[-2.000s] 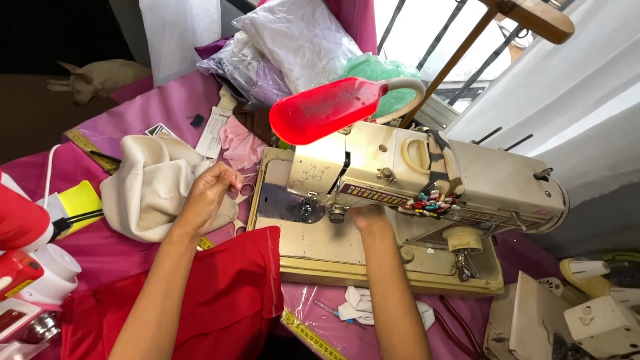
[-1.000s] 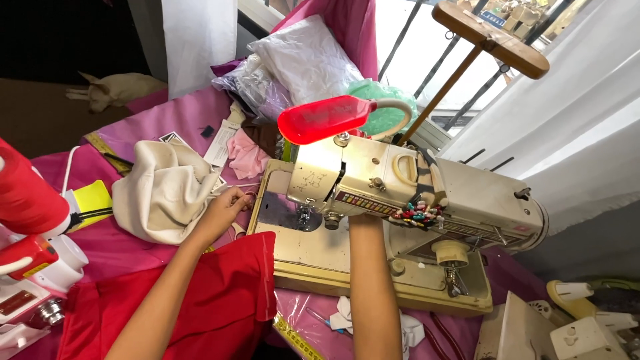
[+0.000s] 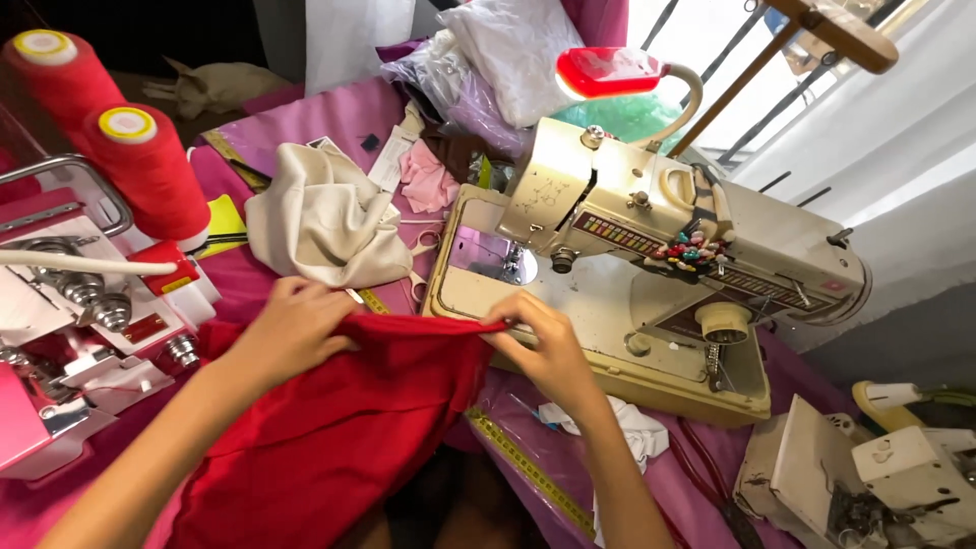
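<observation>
Red fabric [image 3: 335, 427] hangs between both hands in front of the table's near edge. My left hand [image 3: 301, 324] has hold of its upper edge at the left. At the right corner of that edge, my right hand [image 3: 537, 335] pinches the cloth between thumb and fingers. Just beyond stands a cream sewing machine [image 3: 564, 183], its lit needle area [image 3: 518, 263] bare of fabric. Scissors [image 3: 419, 263] with pale handles lie left of the machine's base. A beige cloth [image 3: 324, 221] is bunched behind my left hand.
A serger [image 3: 114, 335] with red thread cones [image 3: 145, 175] stands at left. A yellow tape measure [image 3: 534, 469] and white cloth [image 3: 637, 431] lie near the front. Plastic bags [image 3: 496, 61] are piled behind, machine parts [image 3: 900, 465] at right. A dog [image 3: 221, 88] lies beyond the table.
My right hand has come out from under the machine's arm and taken hold of the red fabric. My left hand has left the scissors area and grips the fabric, whose edge is lifted.
</observation>
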